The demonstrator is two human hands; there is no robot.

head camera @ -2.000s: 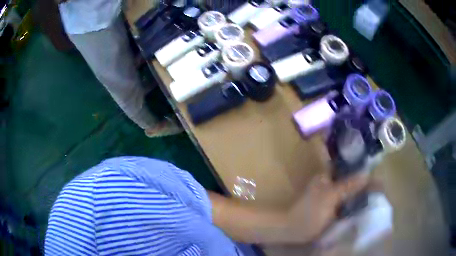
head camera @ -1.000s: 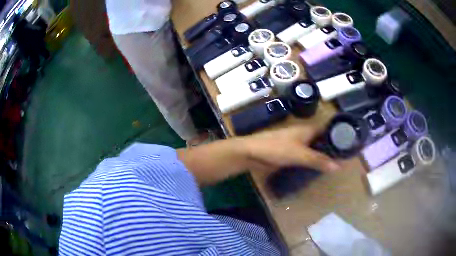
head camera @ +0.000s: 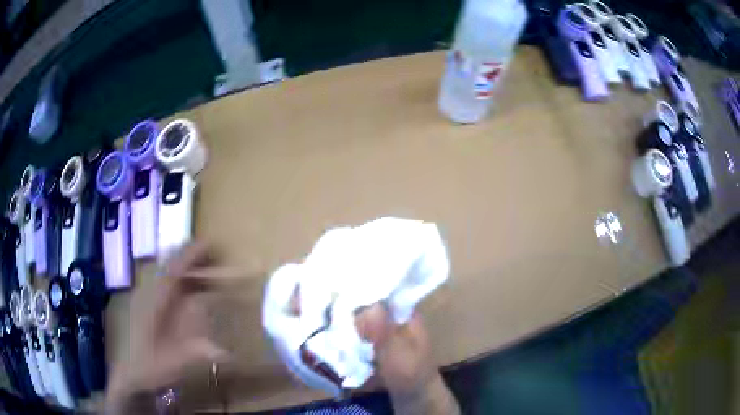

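Note:
My right hand (head camera: 410,352) grips a crumpled white cloth (head camera: 381,263) above the brown board, low in the middle of the view. A small dark patch shows in the cloth's folds; I cannot tell what it is. My left hand (head camera: 174,328) is blurred, with fingers apart and nothing visible in it, beside the fans on the left. The nearest fans there are a white handheld fan (head camera: 176,211), two purple handheld fans (head camera: 144,203) and a black handheld fan (head camera: 85,284), their round heads away from me.
A translucent squeeze bottle (head camera: 471,89) with a red-marked label stands at the board's (head camera: 341,154) far edge. More purple and white fans (head camera: 592,69) lie at the far right, and a white fan (head camera: 669,227) with black ones at the right. A metal upright (head camera: 231,40) stands behind the far edge.
The view has swung to the right. My left hand has let go of the black fan it held a second ago. The white cloth, then lying on the board, is now in my right hand.

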